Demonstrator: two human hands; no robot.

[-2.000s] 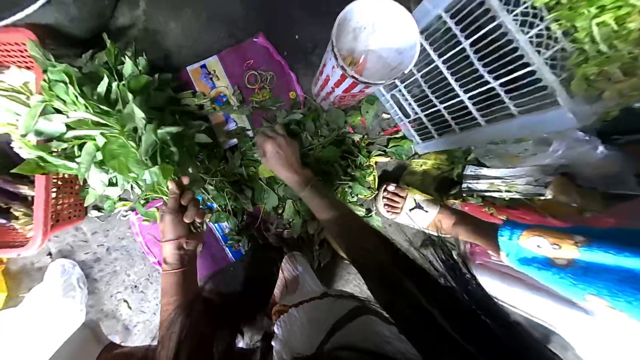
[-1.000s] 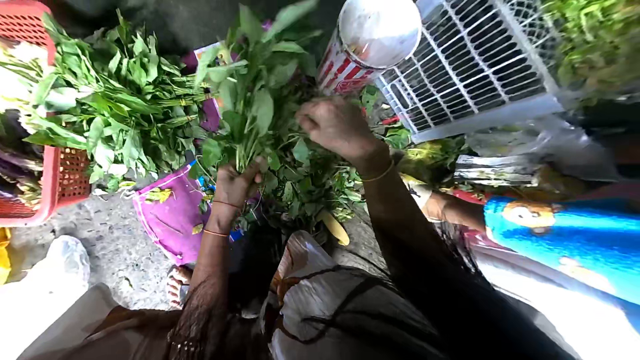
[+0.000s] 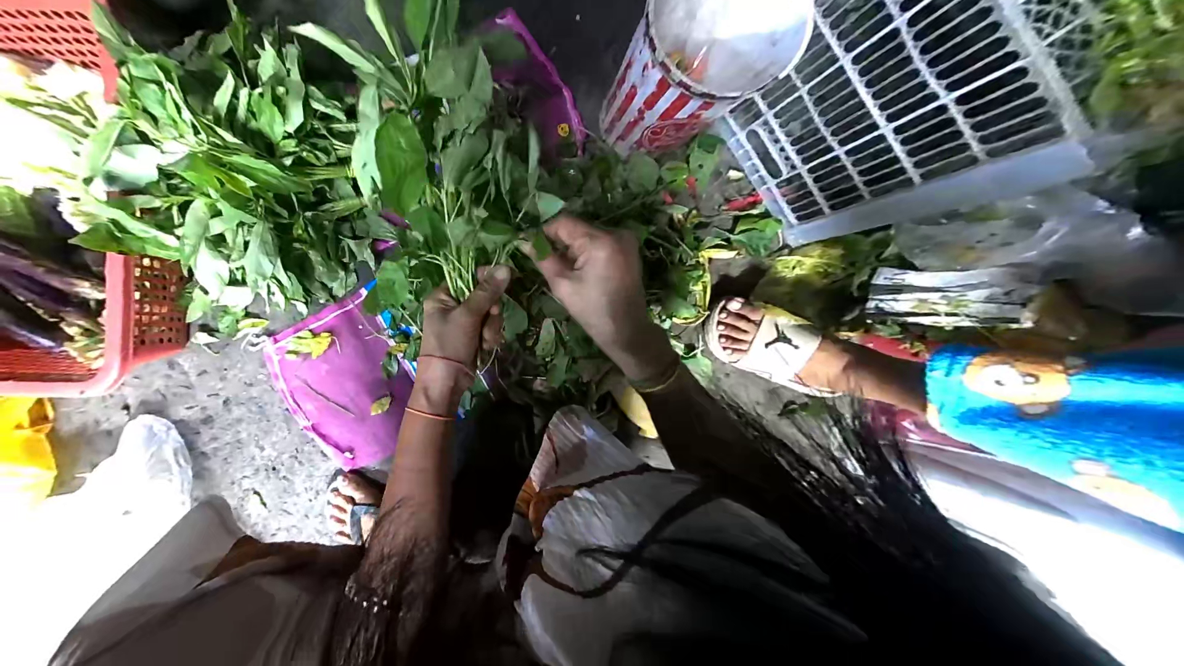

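Note:
My left hand is closed around the stems of a bunch of leafy greens, whose leaves fan upward. Beside it, my right hand has bent fingers at the right edge of the bunch, by a small leaf; whether it grips a stem is hard to tell. Under and behind both hands lies a heap of loose greens on a purple sack. A pile of leafy greens rests to the left, partly over a red plastic basket.
A red-and-white striped bucket and a tilted white plastic crate stand at upper right. A person's sandalled foot is close on the right. A yellow bag lies at far left. Clear plastic bags lie below the crate.
Two seconds ago my right hand was in the heap and my left was at the left pile; now both are together at the bunch. A second ago my right hand was farther from it.

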